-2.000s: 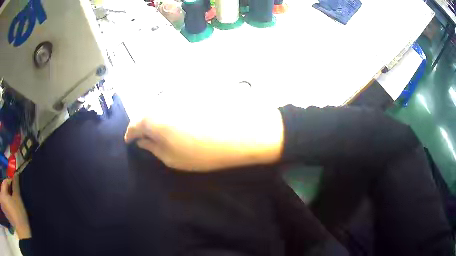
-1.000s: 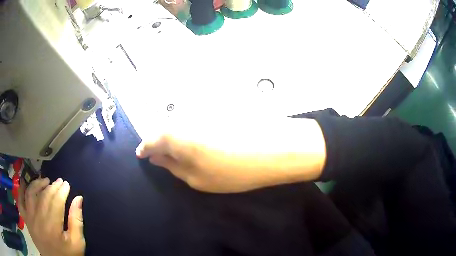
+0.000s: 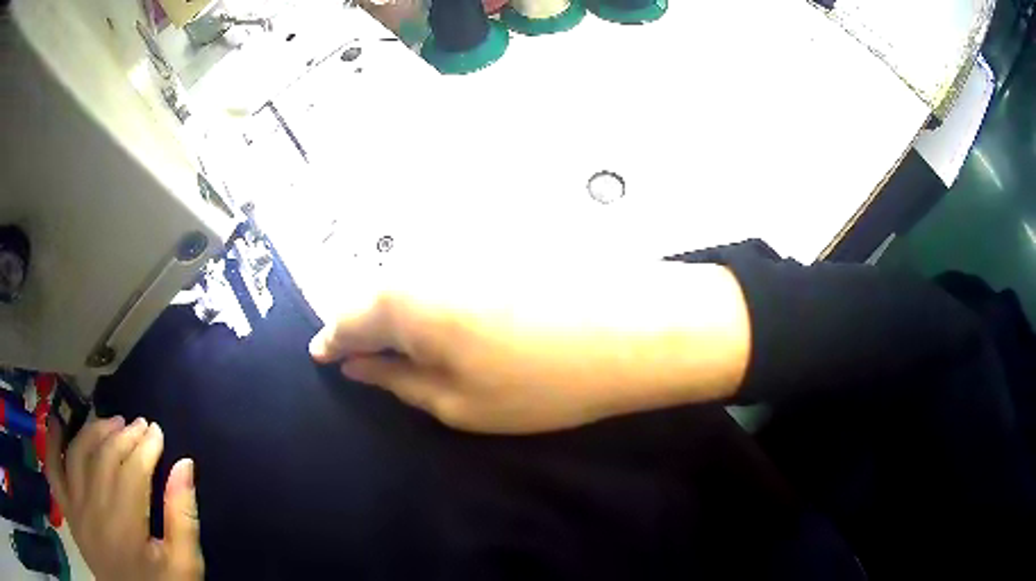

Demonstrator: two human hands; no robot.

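A dark navy-black garment covers the lower left of the view, and its edge lies beside the bright metal presser foot under the machine head. My right hand pinches the garment edge between thumb and fingers, just right of and below the foot. My left hand lies on the garment at the lower left, fingers together and thumb apart, cut off by the bottom edge. The needle is not clear to see.
Thread cones on green bases stand at the far edge of the white table. Red, blue and dark small items lie left of the machine. Green floor shows at the right.
My left hand has come from the far left edge onto the garment beside the machine. My right hand keeps its pinch near the foot. The view has moved closer to the machine.
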